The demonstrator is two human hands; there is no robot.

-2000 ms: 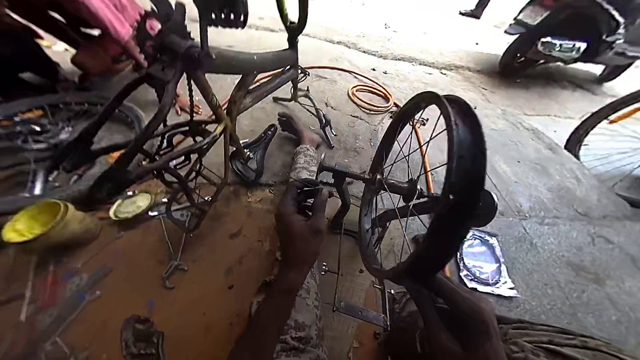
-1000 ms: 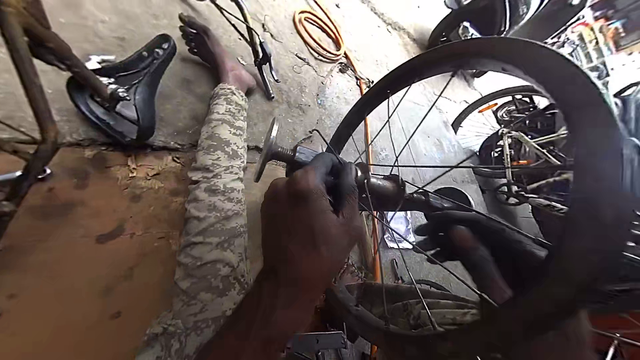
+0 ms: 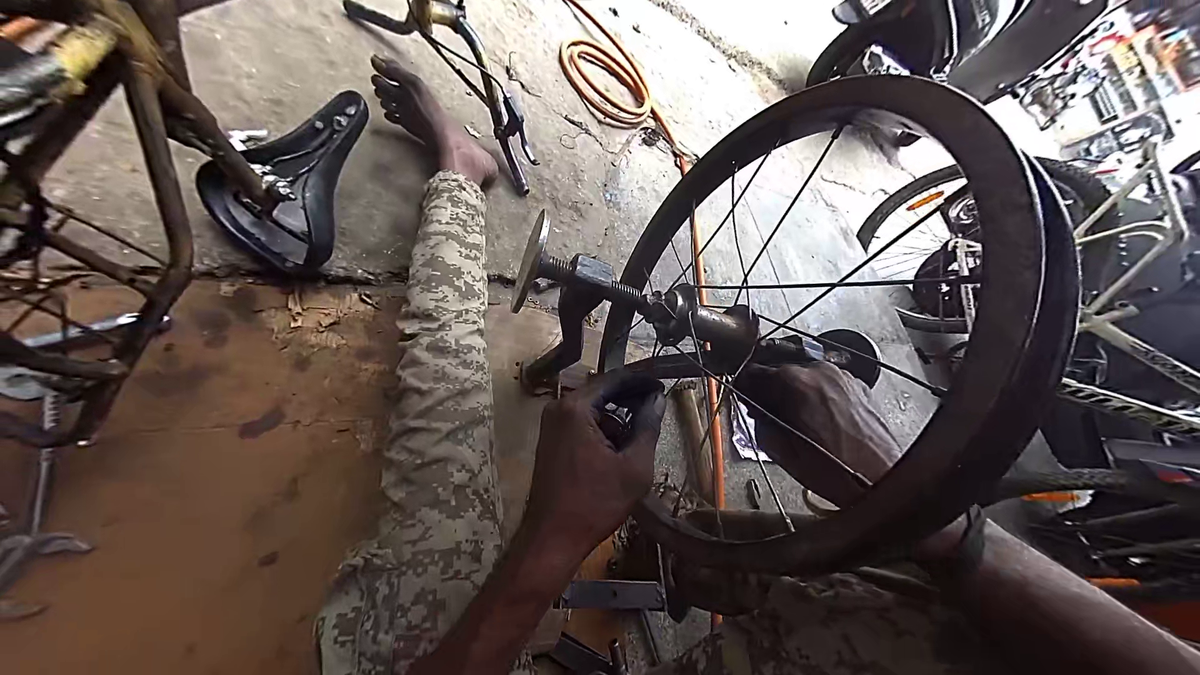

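Note:
A black spoked bicycle wheel rim [image 3: 1008, 375] stands tilted at the right, its metal hub [image 3: 717, 328] mounted between the threaded spindles of a metal wheel stand [image 3: 572, 328]. A round disc [image 3: 532, 262] caps the left spindle. My left hand [image 3: 600, 450] is just below the hub, its blackened fingers curled around a small dark round part [image 3: 616, 422] that is mostly hidden. Behind the spokes, my right hand [image 3: 816, 422] reaches under the hub at the right spindle; its fingertips are hidden, so its hold cannot be told.
My outstretched leg [image 3: 445, 337] lies left of the stand. Farther left are a rusty bicycle frame [image 3: 150, 187], a black saddle [image 3: 328, 197] and tools on a brown sheet [image 3: 244, 469]. An orange hose [image 3: 614, 84] coils ahead. Several bicycles [image 3: 1125, 244] stand at the right.
My left hand has moved down from the hub and spindle to below them. My right hand has moved in toward the underside of the hub. The view has swung closer to the wheel since two seconds ago.

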